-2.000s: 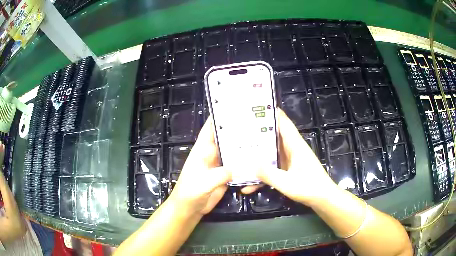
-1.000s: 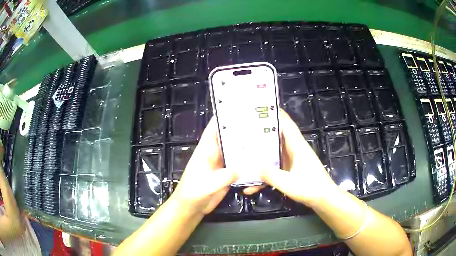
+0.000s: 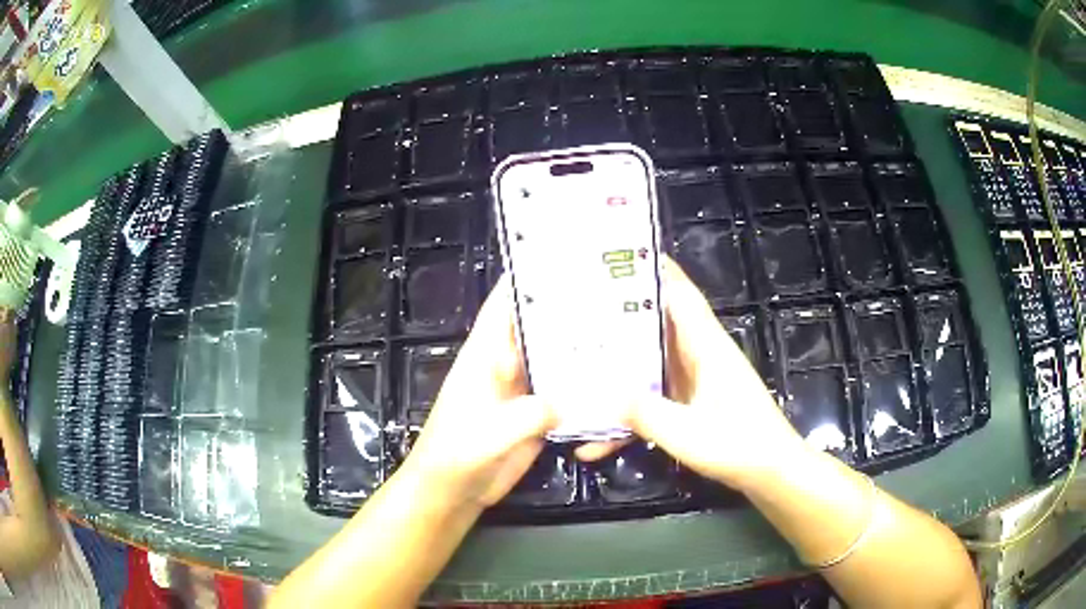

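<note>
A smartphone (image 3: 584, 309) with a pale rim and a bright white screen with small green marks is held upright above the black blister tray (image 3: 810, 238). My left hand (image 3: 488, 410) grips its lower left side, with the thumb at the bottom of the screen. My right hand (image 3: 709, 399) grips its lower right side, thumb also at the screen's bottom. The black tray has rows of rectangular pockets; the phone and my hands hide its middle. A thin bracelet shows on my right forearm.
Clear blister tray (image 3: 203, 369) and stacked ribbed black parts (image 3: 119, 333) lie at left. A filled parts tray (image 3: 1030, 250) lies at far right by a yellow cord (image 3: 1038, 143). Green conveyor belt (image 3: 476, 36) runs behind. Another person's arm (image 3: 24, 512) shows at far left.
The phone and my hands shift very slightly, still in the same grip. The other person's arm at the far left has moved up a little.
</note>
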